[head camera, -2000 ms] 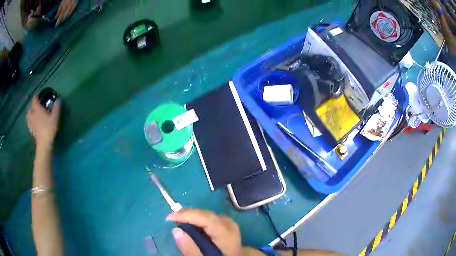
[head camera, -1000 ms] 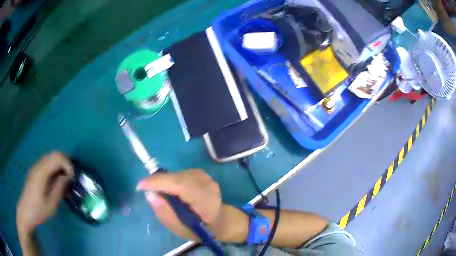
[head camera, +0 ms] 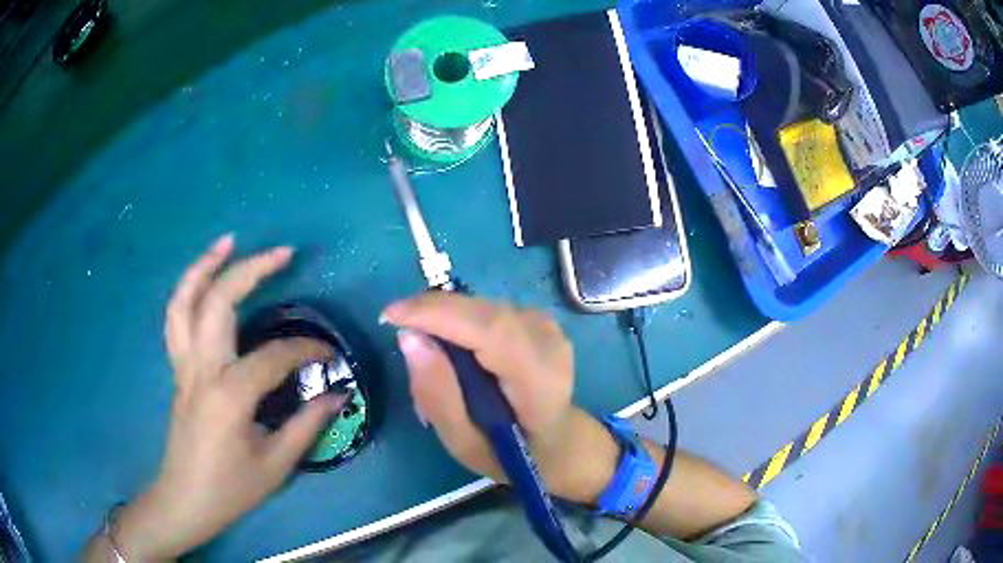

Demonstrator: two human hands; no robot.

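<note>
A round black housing point(head camera: 357, 440) lies on the teal mat, with a green circuit board point(head camera: 343, 427) and a silver-white block point(head camera: 323, 378) inside. My left hand point(head camera: 237, 401) is over it, its thumb and index finger apart at the block and board, the other fingers raised. The hand hides the housing's left part, and no wire can be made out. My right hand point(head camera: 495, 385) holds a dark blue soldering iron point(head camera: 484, 401) like a pen. Its silver tip points up and away, near the solder spool point(head camera: 451, 94) and clear of the board.
A black panel point(head camera: 577, 132) lies over a smartphone point(head camera: 627, 269) with a cable. At the right is a blue tray point(head camera: 786, 299) with a yellow sponge point(head camera: 816, 165) and tools. A white desk fan point(head camera: 982, 192) is cut off by the right edge. Another black housing point(head camera: 79, 31) is at upper left.
My left hand has brought the housing from the far left to in front of me, and its fingers have moved over the board. The iron is still in my right hand. The view has shifted.
</note>
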